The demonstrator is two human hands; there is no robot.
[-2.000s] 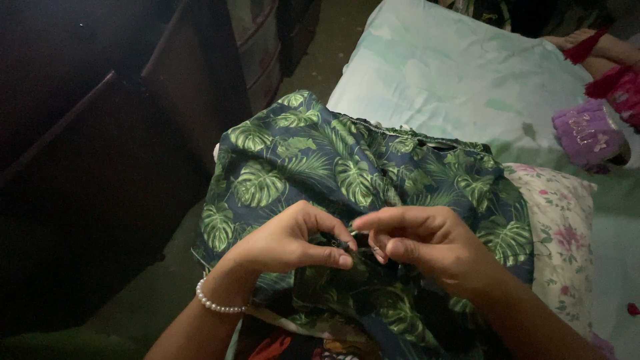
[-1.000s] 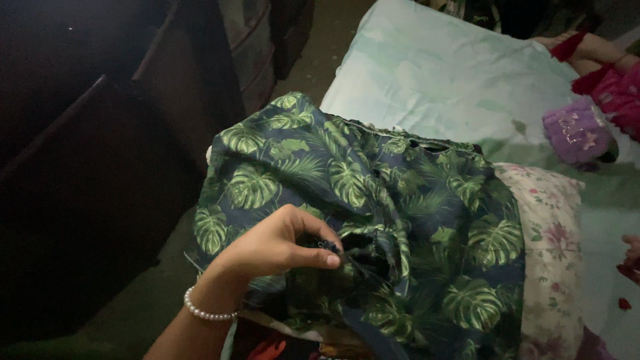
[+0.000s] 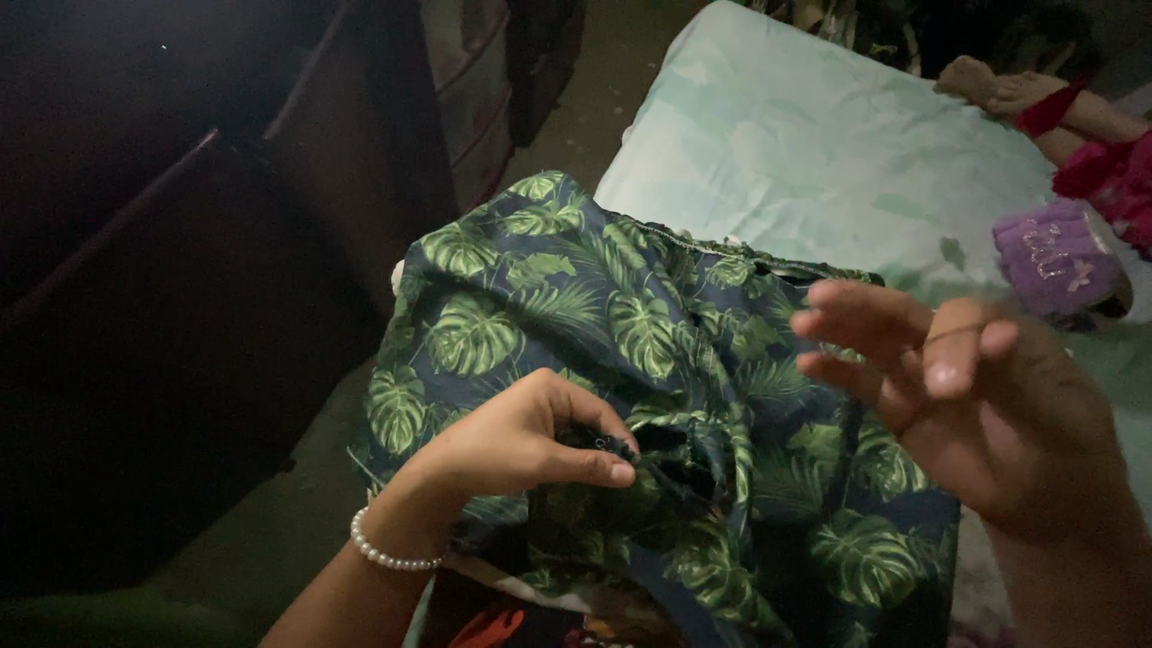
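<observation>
A dark blue cloth with green monstera leaves (image 3: 558, 306) lies spread over the lap and the pillow beneath. My left hand (image 3: 531, 441), with a pearl-like bead bracelet (image 3: 387, 549) at its wrist, pinches a dark bunched edge of the cloth between thumb and fingers, beside a dark opening. My right hand (image 3: 972, 387) is raised over the right part of the cloth, fingers apart and slightly blurred. A thin dark line crosses its index finger; whether it is thread cannot be told.
A pale green mattress (image 3: 765, 135) stretches behind the cloth. On it at the right are a purple fuzzy thing with lettering (image 3: 1057, 256) and another person's bare feet (image 3: 1008, 94) beside red cloth. Dark furniture (image 3: 180, 297) stands at the left.
My right hand was at the left hand two seconds ago, was mostly out of view one second ago, and is now raised at the right. My left hand keeps its pinch on the cloth.
</observation>
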